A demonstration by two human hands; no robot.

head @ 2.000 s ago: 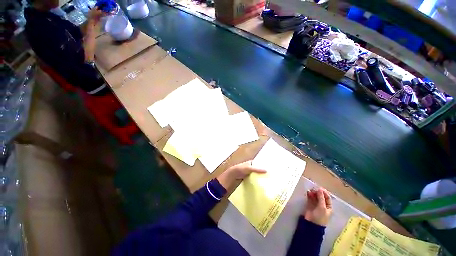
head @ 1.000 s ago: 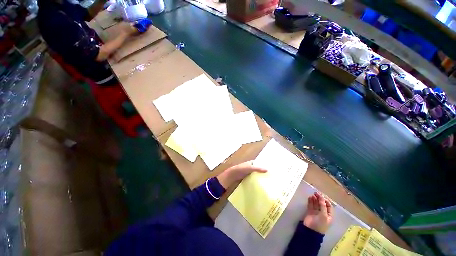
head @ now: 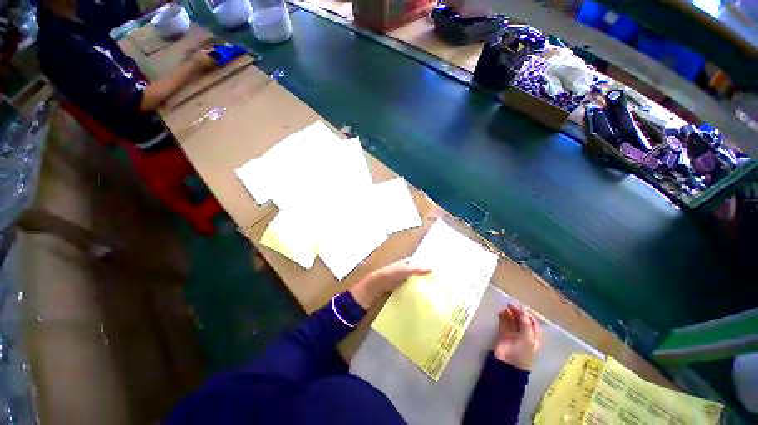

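My left hand (head: 386, 280) holds a yellow label sheet (head: 428, 311) by its left edge, thumb on top. Small dark print runs along the sheet's right and lower edge; the rest looks blank. The sheet lies over a pale grey mat (head: 399, 390). My right hand (head: 517, 334) is just right of the sheet, palm turned up and fingers curled, not touching the sheet. Whether a small sticker is between its fingertips cannot be told. A stack of printed yellow label sheets (head: 636, 398) lies at the lower right.
Overlapping blank backing sheets (head: 332, 199) lie on the cardboard bench cover (head: 224, 124). A green conveyor belt (head: 432, 133) runs beyond, with a clear-and-white container (head: 271, 23) on it. A green frame post (head: 706, 334) is at right. A person sits at upper left, a hand on blue material.
My left hand still holds the sheet and my right hand stays beside it, with slight finger movement. The other person's hand has left the white container and is on the blue material. The view has shifted slightly.
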